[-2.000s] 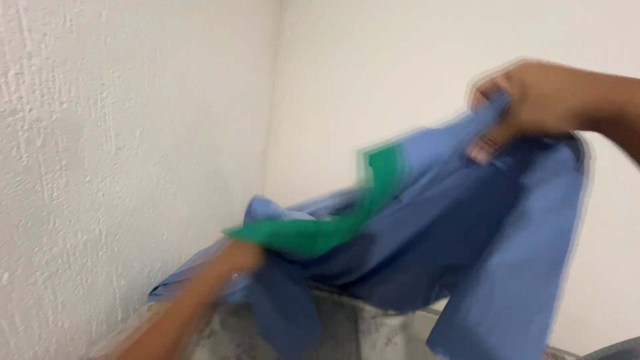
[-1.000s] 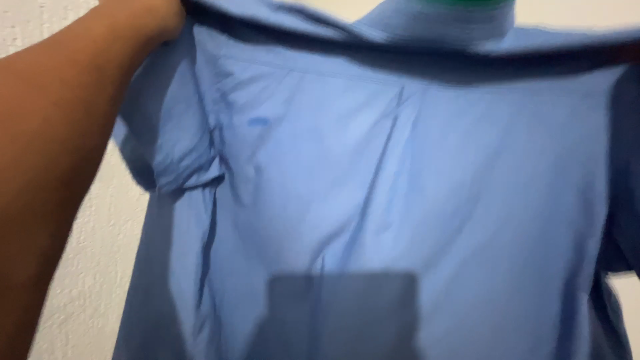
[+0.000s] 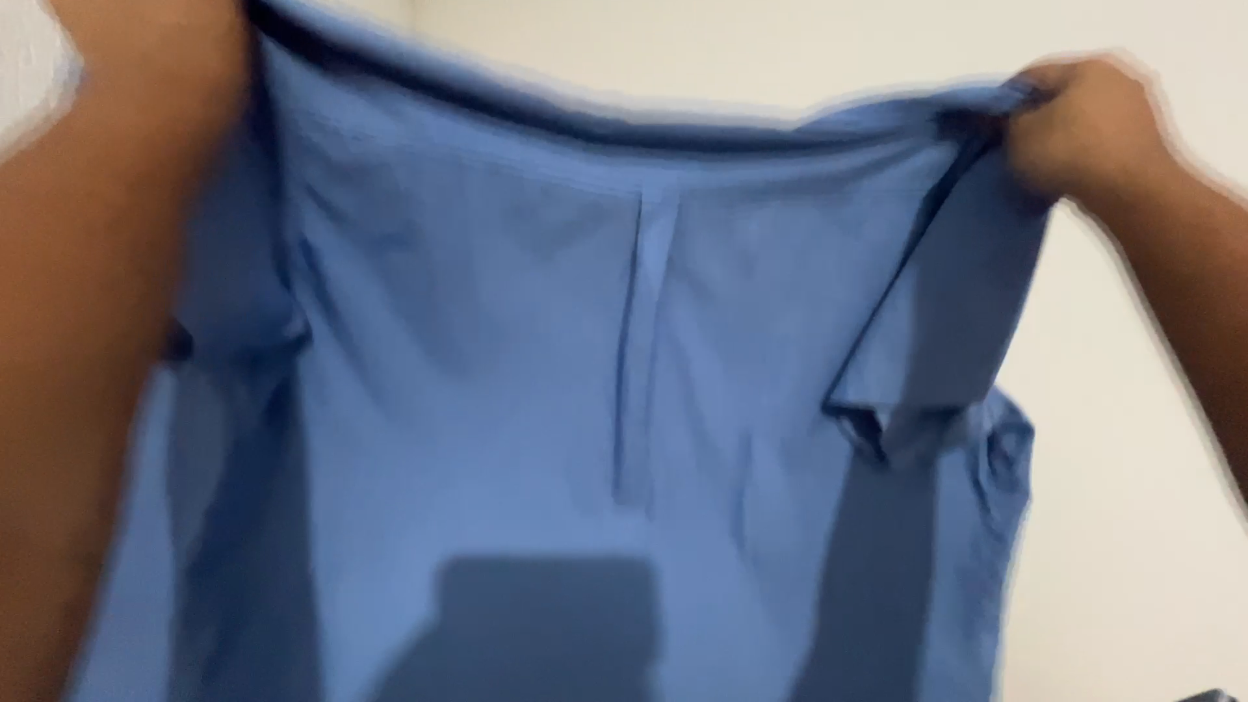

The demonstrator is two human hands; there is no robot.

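A blue short-sleeved shirt (image 3: pixel 507 390) hangs spread out in front of me, its back with a centre pleat facing me. My right hand (image 3: pixel 1087 127) is closed on the shirt's right shoulder, at the upper right. At the upper left, my left hand (image 3: pixel 156 29) is blurred and partly cut off by the frame edge, holding the other shoulder. Between the hands the top edge sags slightly. The right sleeve (image 3: pixel 936 331) hangs folded below my right hand. Shadows fall on the cloth. The shirt's lower hem is out of view.
A pale wall (image 3: pixel 1131 409) stands behind the shirt. A bit of rough white wall (image 3: pixel 29 78) shows at the far left, beyond my left arm. A small dark object, too little seen to name, is at the bottom right edge.
Two seconds ago the shirt was bunched and slanting, with a green part showing; now it hangs spread between both hands. The green part seen in both earlier frames is out of sight.
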